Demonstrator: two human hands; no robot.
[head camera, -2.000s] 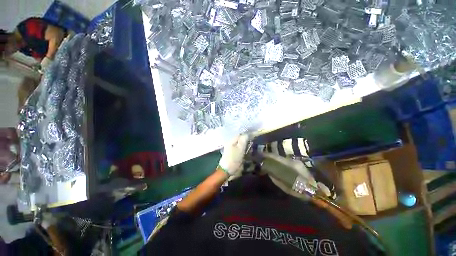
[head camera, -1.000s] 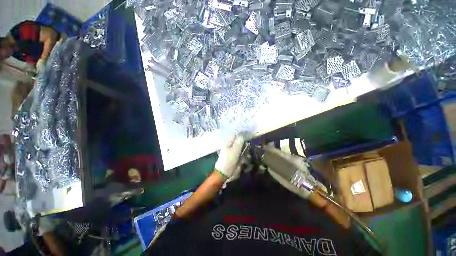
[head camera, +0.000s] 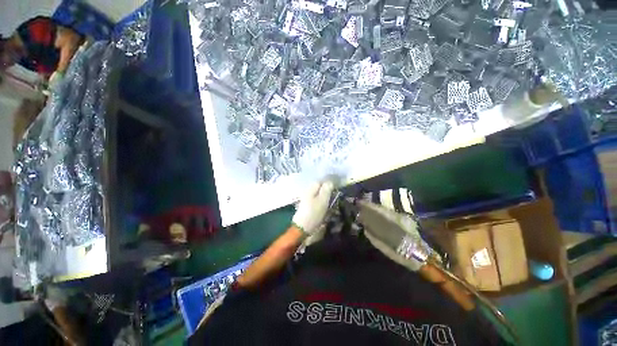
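Observation:
My left hand (head camera: 314, 206), in a white knit glove, is just off the table's near edge with its fingers closed around a small grey metal part (head camera: 336, 200), mostly hidden. My right hand (head camera: 399, 244), also gloved, is wrapped around a thick grey power tool (head camera: 382, 226). The tool's dark front points left at the part; whether they touch is too blurred to tell. A thin brownish hose (head camera: 473, 292) runs from the tool's rear to the lower right. A heap of grey metal parts (head camera: 413, 64) lies on the white table (head camera: 237, 196).
Fine bright bits (head camera: 338, 132) lie near the table edge. A pale cylinder (head camera: 534, 101) is at the table's right edge. An open carton (head camera: 551, 233) with smaller boxes is at lower right. A blue crate (head camera: 193, 301) is below my left forearm. A person (head camera: 47, 44) is at upper left.
The camera view has shifted slightly. My hands, the part and the tool stay close together off the table edge, with only small movements.

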